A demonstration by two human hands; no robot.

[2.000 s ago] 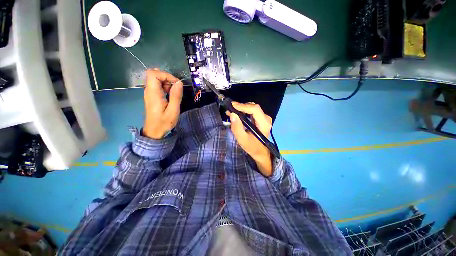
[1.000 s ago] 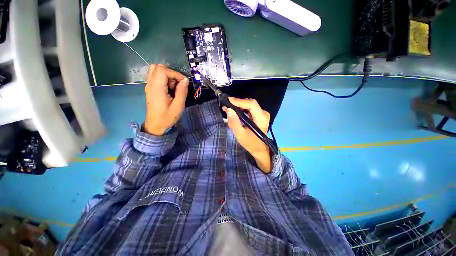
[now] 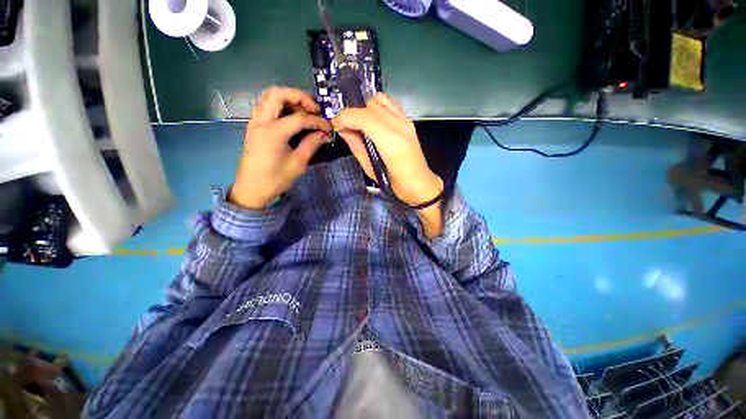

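Note:
The circuit board (image 3: pixel 353 49) lies on the green bench at its front edge. My right hand (image 3: pixel 384 139) is shut on the soldering iron (image 3: pixel 350 82), whose tip now points away over the board. My left hand (image 3: pixel 282 143) is at the board's front left corner, fingers pinched at the short red lead wires (image 3: pixel 328 136). My right fingertips meet the left ones there. The fingers partly hide the wires. The solder spool (image 3: pixel 214 24) stands at the bench's left, with thin solder near it.
A white-lilac handheld fan (image 3: pixel 487 20) lies at the back. The black soldering station (image 3: pixel 613 49) and yellow sponge (image 3: pixel 687 60) are at right, with a cord (image 3: pixel 544 152) hanging below the edge. The white tray rack (image 3: pixel 65 123) stands at left.
The iron has swung from pointing at the board's near left part to pointing away from me. My right fingers have moved left to the lead wires, and my left hand has moved right to meet them.

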